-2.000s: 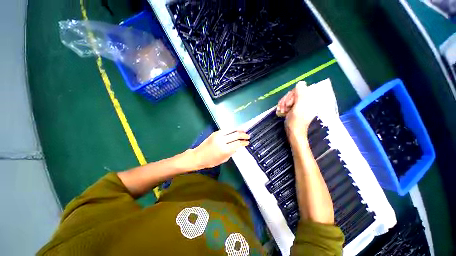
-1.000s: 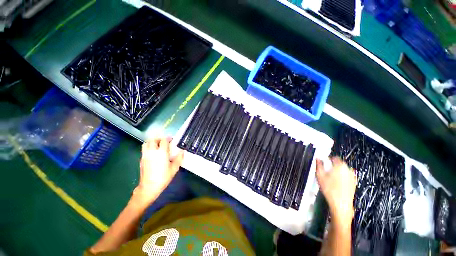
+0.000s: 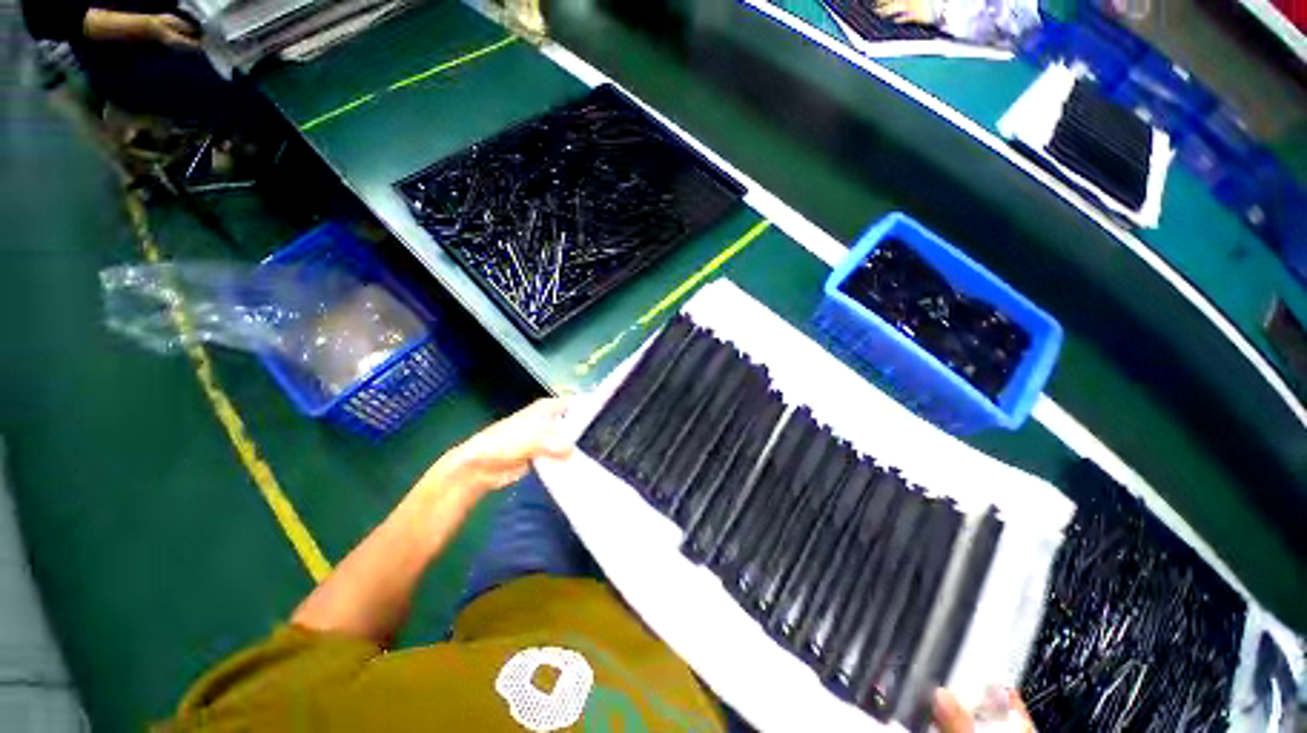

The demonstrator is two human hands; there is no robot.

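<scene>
A white backing sheet carries a row of long black parts lying side by side. My left hand holds the sheet's left edge, its fingertips partly hidden at the edge. My right hand is at the sheet's near right corner, cut off by the bottom of the picture; only fingers show, at the sheet's edge beside the last black parts. The sheet looks lifted and tilted towards me.
A black tray of slim black parts lies beyond at left. A blue bin of small black pieces stands behind the sheet. More slim parts lie at right. A blue basket with a clear bag is below. Another person is at far left.
My hands have gone from pressing on the rows to gripping the sheet's two ends. The sheet now looks larger and raised. The view has swung towards the far end of the bench.
</scene>
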